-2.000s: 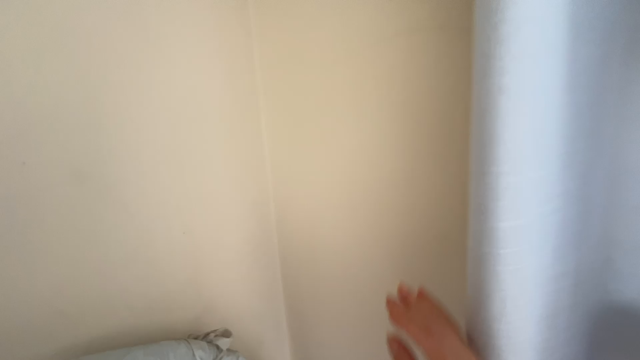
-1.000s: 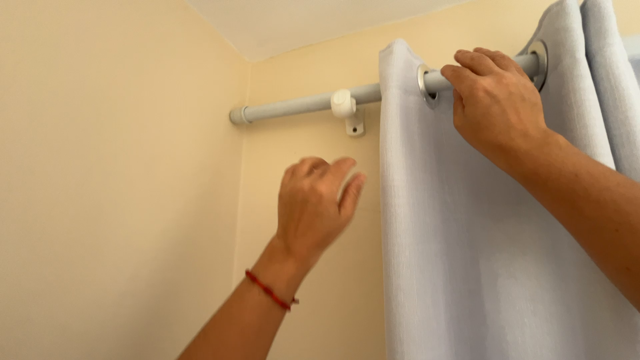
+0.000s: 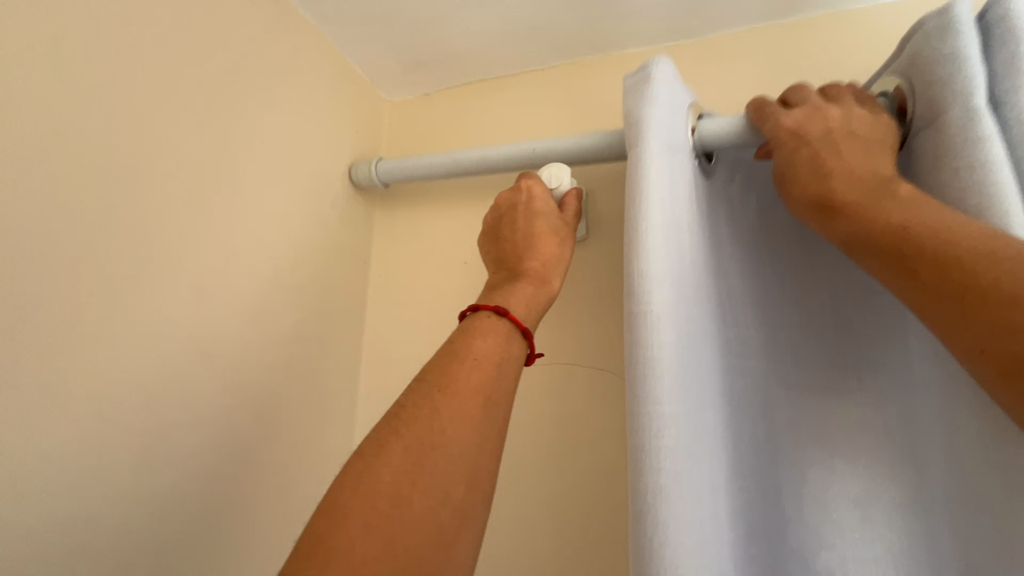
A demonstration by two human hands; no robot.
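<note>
My left hand (image 3: 528, 232), with a red cord bracelet at the wrist, grips the white curtain rod bracket (image 3: 555, 179) on the back wall. Just above and behind that bracket runs the pale grey curtain rod (image 3: 496, 158), its end cap (image 3: 366, 174) at the corner of the walls. My right hand (image 3: 836, 148) is closed over the rod between two metal grommets of the light grey curtain (image 3: 744, 360). The near grommet (image 3: 704, 140) has the rod through it. The fingertips of my right hand are partly hidden behind the rod.
A cream side wall (image 3: 184, 280) stands at the left and meets the back wall (image 3: 496, 416) near the rod's end. Above them is the white ceiling (image 3: 520, 36). More curtain folds (image 3: 1004, 72) hang at the far right.
My left hand has moved up to the bracket and closed on it; a second ago it was below, off the bracket. My right hand stays on the rod. The view swung widely before that.
</note>
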